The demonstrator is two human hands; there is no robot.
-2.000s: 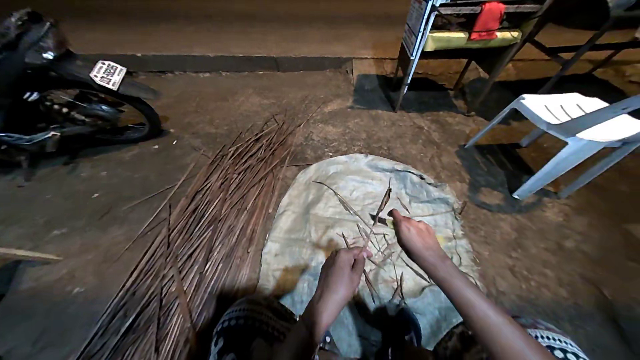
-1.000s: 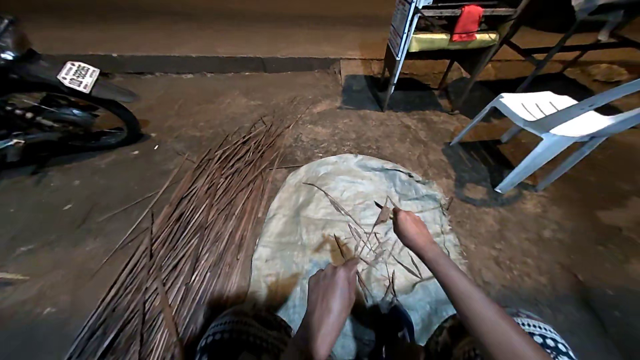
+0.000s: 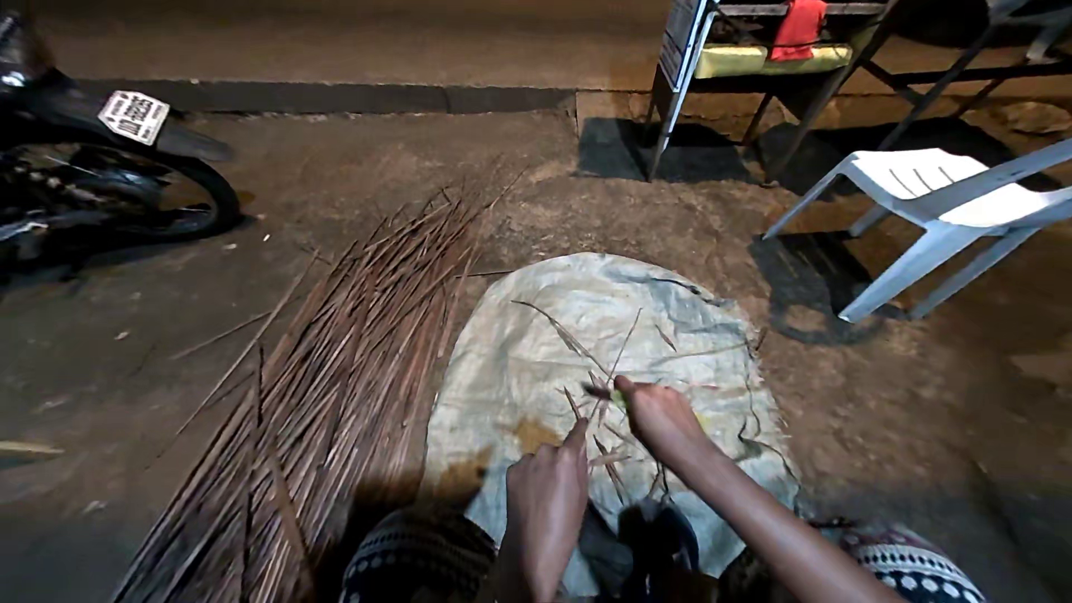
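My right hand [image 3: 666,419] is closed on a small knife [image 3: 598,391], whose dark blade points left over the pale woven sack [image 3: 502,360]. Just to its lower left is my left hand [image 3: 548,486], its index finger reaching toward the thin strips [image 3: 605,410] near the blade. Whether that hand pinches a strip cannot be made out. Short slivers and a longer dry strip [image 3: 559,327] lie scattered on the sack. Left of the sack, a large bundle of long brown stalks [image 3: 352,360] rests on the ground.
A parked motorcycle [image 3: 109,184] stands at the upper left. A white plastic chair [image 3: 946,193] is on the right, and a metal-framed stand [image 3: 682,75] with a red cloth [image 3: 798,29] is behind. My patterned-clothed knees [image 3: 419,557] flank the sack's near end.
The knife hand has moved closer to my left hand, with the blade now lower over the strips. My left index finger now reaches forward.
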